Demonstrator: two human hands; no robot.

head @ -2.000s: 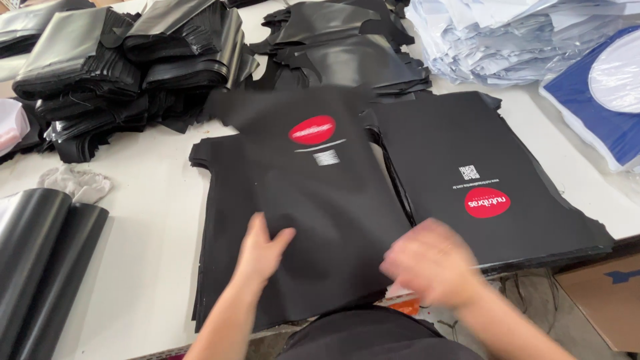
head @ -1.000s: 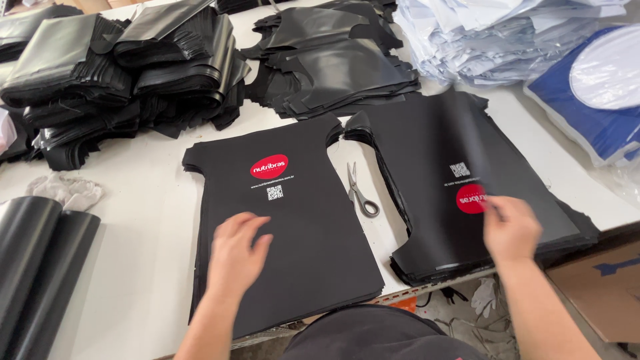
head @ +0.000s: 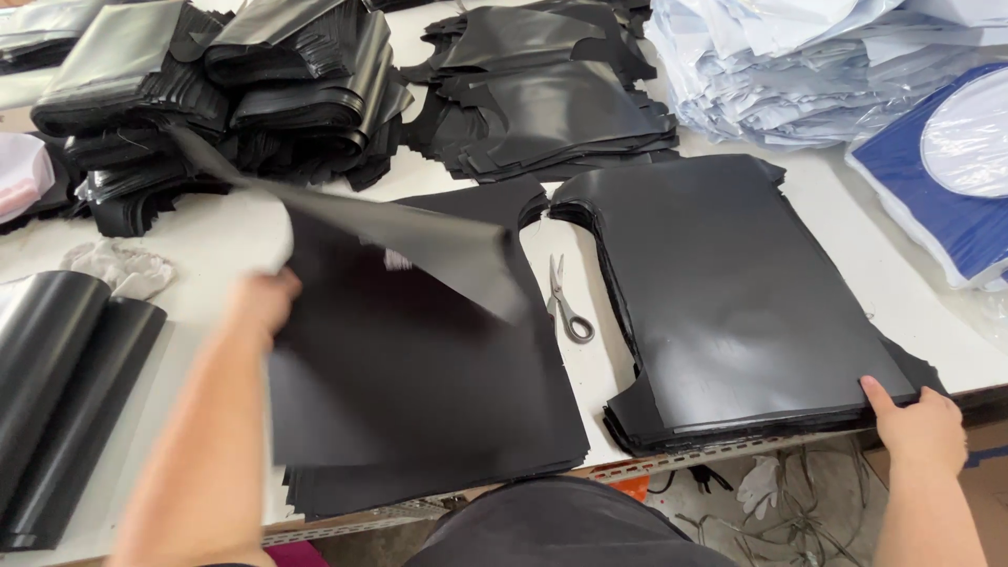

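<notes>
My left hand (head: 272, 303), blurred, grips the left edge of a black sheet (head: 394, 362) that is lifted and curling over the left stack of cut black pieces (head: 354, 488). On the near right corner of the right stack (head: 732, 276) rests my right hand (head: 921, 417), thumb on top and fingers at the edge. That stack's top piece is plain and shiny, with no print showing. Between the stacks lies a pair of scissors (head: 568, 303), blades slightly apart. The print on the left stack is mostly hidden.
Folded black bundles (head: 126, 71) and more cut black pieces (head: 551, 110) lie at the back. Two black rolls (head: 47, 378) and a crumpled whitish cloth (head: 122, 268) are at left. Plastic-wrapped pale sheets (head: 787, 79) and a blue-and-white packet (head: 945, 165) sit at right.
My left hand has moved left and now grips a sheet's edge. My right hand has shifted to the right stack's near corner, where a plain piece now covers the printed one.
</notes>
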